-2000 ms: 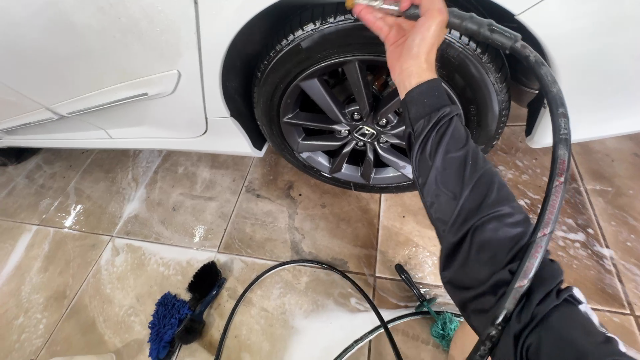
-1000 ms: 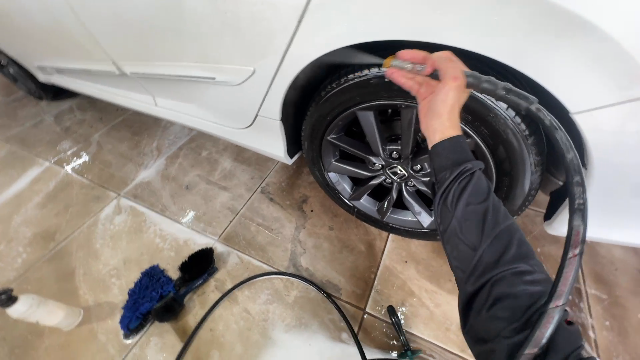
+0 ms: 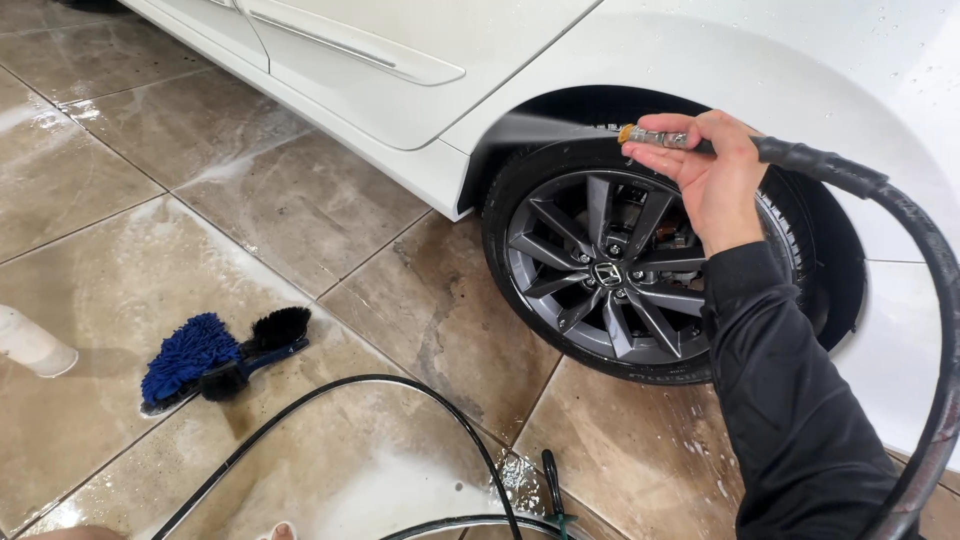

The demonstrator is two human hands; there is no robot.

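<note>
My right hand (image 3: 716, 169), in a black sleeve, holds a metal spray nozzle (image 3: 656, 137) with a yellow tip, at the end of a thick black hose (image 3: 825, 165). Fine spray leaves the tip leftward, across the upper tire and the wheel arch (image 3: 517, 135) of a white car. Just below the hand is the dark multi-spoke wheel (image 3: 607, 274) with its black tire (image 3: 517, 300); the sleeve covers part of its right side. My left hand is not in view.
On the wet tile floor lie a blue microfiber wash tool (image 3: 187, 356), a black-bristled brush (image 3: 279, 328) and a white bottle (image 3: 34, 345), partly cut off. A thin black hose (image 3: 360, 379) loops near a black-handled tool (image 3: 551, 480). A toe (image 3: 282, 531) shows at the bottom edge.
My right hand keeps hold of the nozzle over the top of the tire. The view has shifted, bringing the wheel arch fully into sight and the white bottle in at the left.
</note>
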